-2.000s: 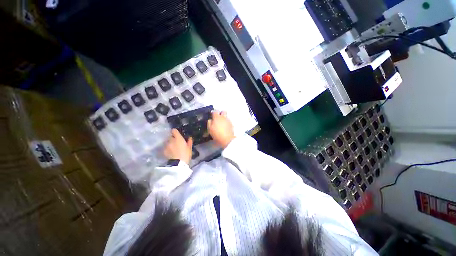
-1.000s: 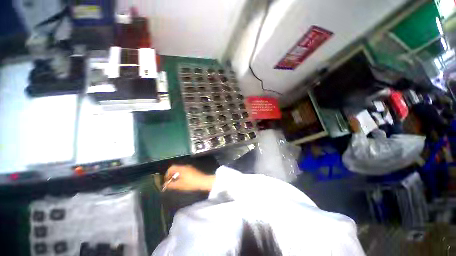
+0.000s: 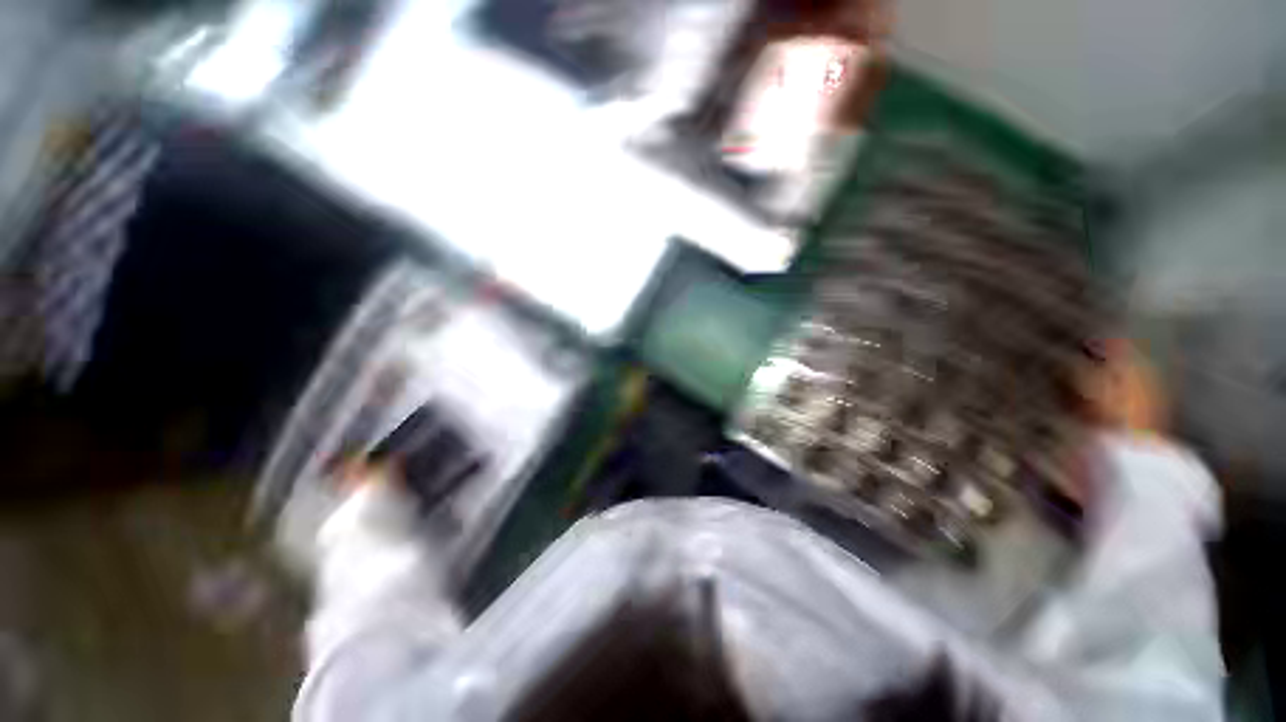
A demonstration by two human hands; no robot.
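Observation:
The whole view is strongly blurred. My left hand [image 3: 370, 473] is at the left, at the edge of a black fixture [image 3: 435, 463] on the white blister tray [image 3: 515, 370]; whether its fingers grip the fixture is not clear. My right hand [image 3: 1125, 391] is at the far right, by the right edge of the clear blister tray [image 3: 917, 339], which holds rows of small square parts. Its fingers are smeared, and I cannot tell whether they hold the tray edge or anything else.
The white machine bed [image 3: 480, 169] lies ahead, with a box-shaped unit [image 3: 797, 99] at its right end. Green bench top [image 3: 712, 332] shows between the bed and the clear tray. A dark area [image 3: 226, 282] is left of the bed.
The view has swung back left, bringing more of the white tray and the black fixture into view. My left hand has come into view. My right hand has moved to the clear tray's far right side.

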